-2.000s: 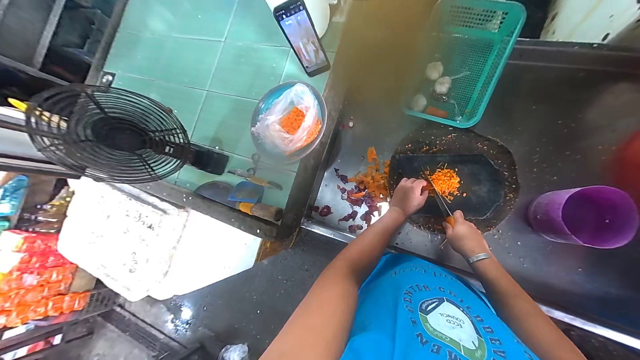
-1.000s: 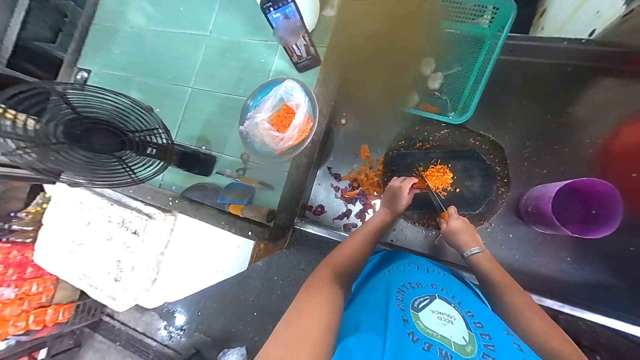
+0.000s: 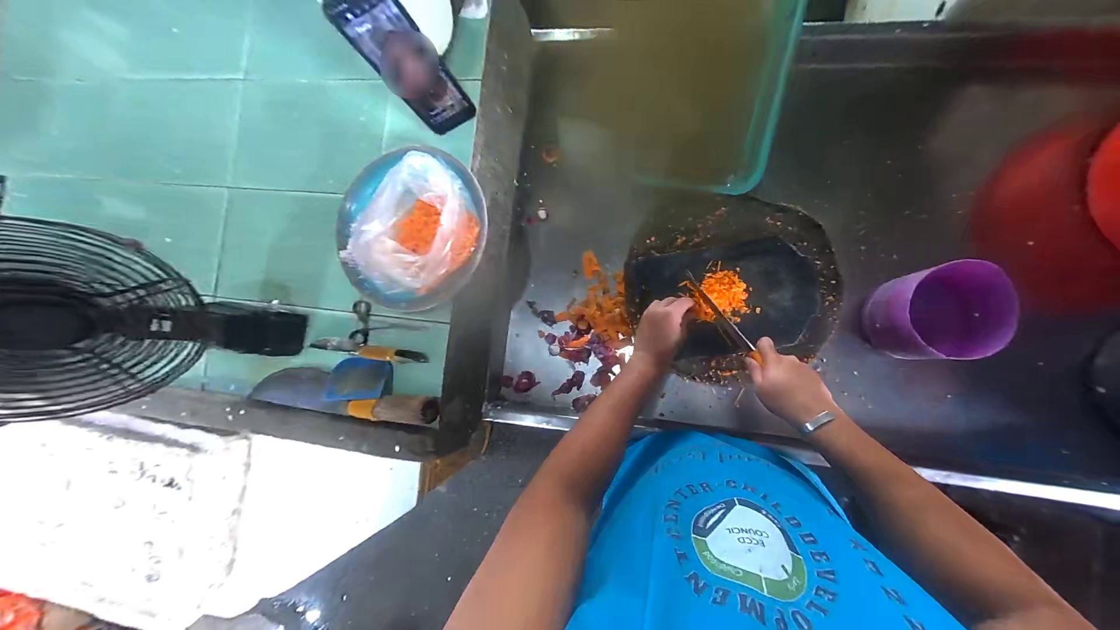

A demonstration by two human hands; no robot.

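Observation:
My right hand (image 3: 783,381) grips the orange handle of a knife (image 3: 724,317), whose blade lies across chopped carrot (image 3: 726,293) on a dark chopping board (image 3: 779,293). Close by the blade's tip, my left hand (image 3: 662,328) has its fingers bent on an orange piece, mostly hidden, probably carrot. The board rests on a round dark base (image 3: 827,262). Left of it lie carrot peelings (image 3: 599,306) and purple onion skins (image 3: 573,346) on the metal counter.
A purple plastic cup (image 3: 941,311) stands right of the board, a green plastic basket (image 3: 766,105) beyond it. On the tiled counter are a bowl (image 3: 411,297) with bagged chopped carrot, a phone (image 3: 402,61), a cleaver (image 3: 297,389) and a black fan (image 3: 96,324).
The view has shifted, with the basket now largely cut off at the top. Both hands remain at the carrot and knife on the board.

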